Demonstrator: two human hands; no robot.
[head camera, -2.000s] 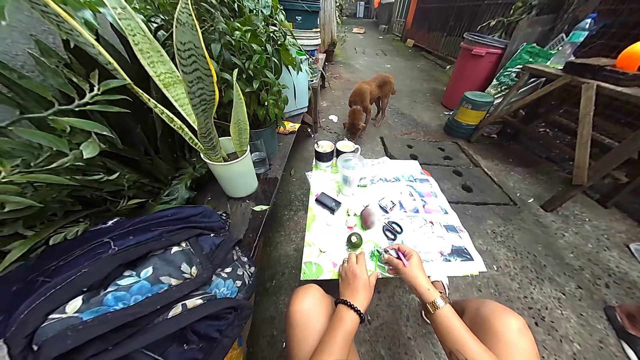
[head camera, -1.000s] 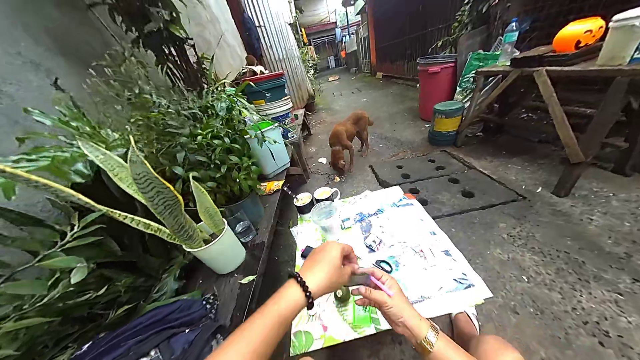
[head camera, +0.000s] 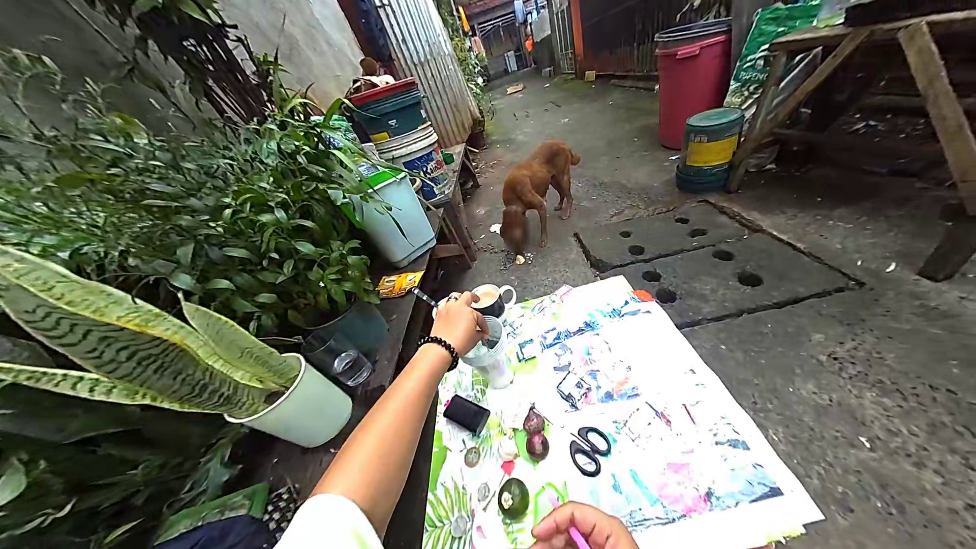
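Observation:
My left hand (head camera: 460, 324) reaches to the mugs and the clear plastic cup (head camera: 492, 354) at the far edge of the paper-covered board (head camera: 686, 412). A dark stick-like thing shows by its fingers; whether they hold it is unclear. A mug with a milky drink (head camera: 492, 300) is just behind it. My right hand (head camera: 583, 526), at the bottom edge, holds a purple pen-like tool (head camera: 578, 538). Near it lie a green calamansi-like fruit (head camera: 513, 498), red onions (head camera: 536, 446), coins (head camera: 459, 525), black-handled scissors (head camera: 589, 451) and a black box-like item (head camera: 467, 414).
A brown dog (head camera: 534, 187) sniffs the ground beyond the board. Plants, a white pot (head camera: 301, 408) and a bench with buckets (head camera: 412, 152) line the left. A red bin (head camera: 692, 88), a green drum (head camera: 709, 150) and a wooden table (head camera: 846, 34) stand at the right.
My hands were together over the near part of the board one second ago. My left hand has moved away to the mugs and the cup, while my right stays near the bottom edge.

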